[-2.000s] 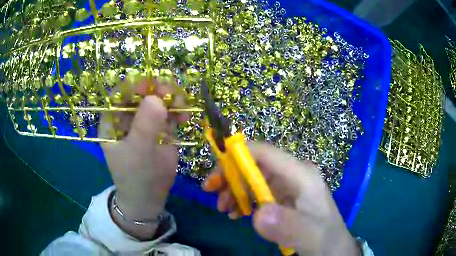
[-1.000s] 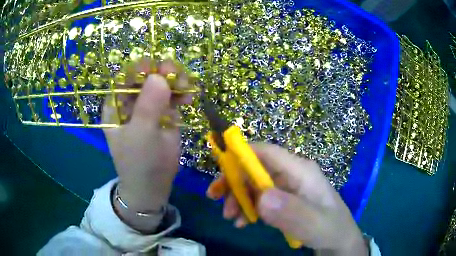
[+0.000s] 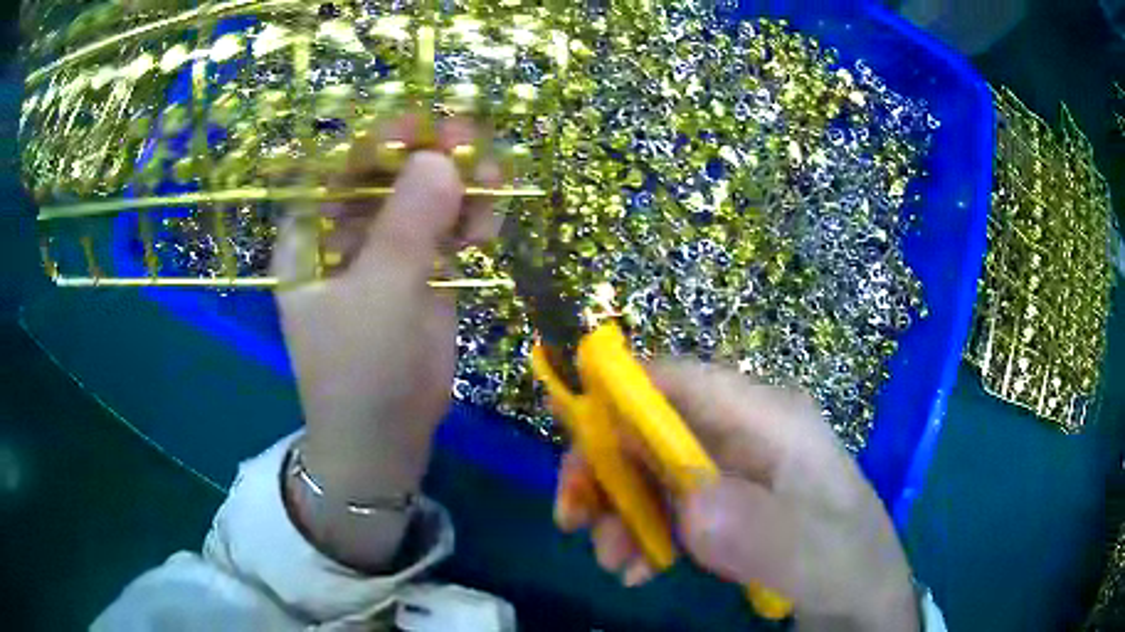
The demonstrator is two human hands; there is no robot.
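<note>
My left hand (image 3: pixel 376 296) grips the shiny gold sprue frame (image 3: pixel 160 204) near its right end, thumb on top, fingers partly hidden behind the bars. The frame is blurred and reaches to the upper left over the tray. My right hand (image 3: pixel 753 482) holds the side cutters (image 3: pixel 617 426) by their yellow-orange handles. Their dark jaws point up and left, close to the frame's lower right end; whether they touch a bar is too blurred to tell. Below, a glittering heap of loose cut parts (image 3: pixel 740 210) lies in the blue plastic tray (image 3: pixel 968 247).
Stacked gold frames (image 3: pixel 1046 266) lie on the dark green-teal table (image 3: pixel 160 426) to the right of the tray. More glittering gold pieces show at the lower right picture edge.
My left hand and the frame have moved up and to the right. My right hand with the cutters has shifted right and slightly down. The tray sits slightly further right in the picture.
</note>
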